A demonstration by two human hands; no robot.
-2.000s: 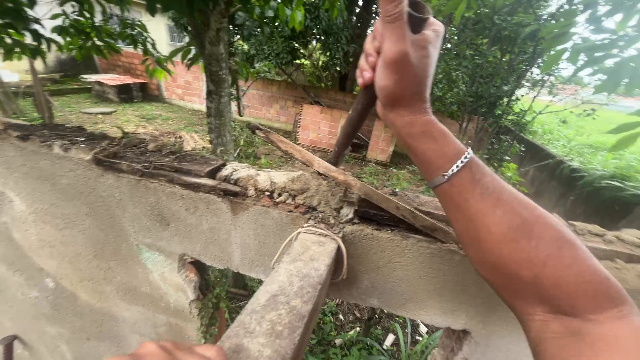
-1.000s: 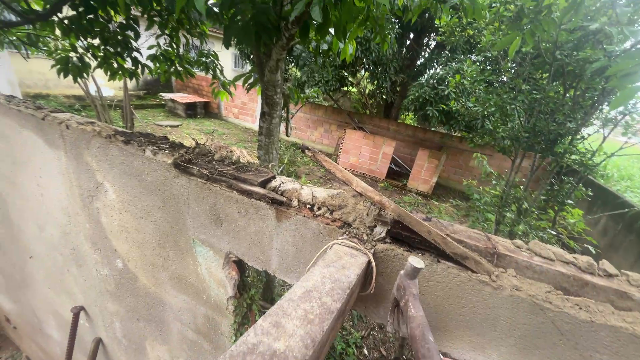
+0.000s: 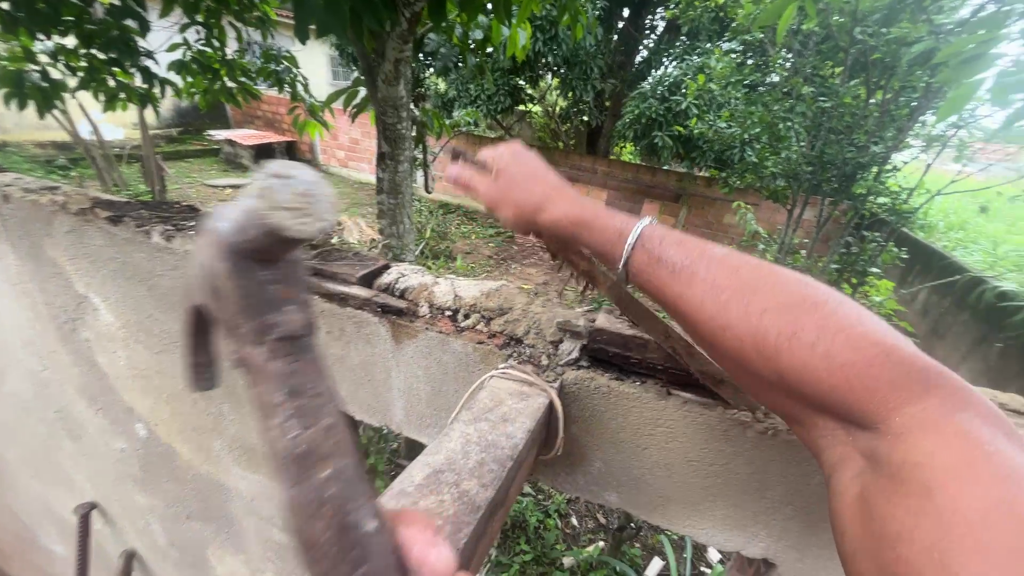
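My right hand point(image 3: 512, 188), blurred, reaches over the wall with a silver bracelet at its wrist. It is closed around the upper part of a long, thin wooden strip point(image 3: 660, 336), whose lower end rests on the wall top. At the lower edge, part of my left hand point(image 3: 424, 544) shows against the handle of a worn claw hammer point(image 3: 296, 400); its head stands upright, close to the camera. Between the arms, a thick wooden beam point(image 3: 472, 448) with cord point(image 3: 558, 420) looped round its end leans at the broken masonry wall point(image 3: 664, 448).
Old dark wood point(image 3: 640, 352) and loose rubble point(image 3: 480, 308) lie along the wall top. Bent rebar point(image 3: 84, 536) sticks up at lower left. A tree trunk point(image 3: 396, 144), leafy branches and a brick wall point(image 3: 680, 196) stand beyond. Below the wall is an opening with plants.
The hammer, at the right of the beam one second ago, is now at its left. My right hand has come back into view on the strip, whose far end is raised off the wall.
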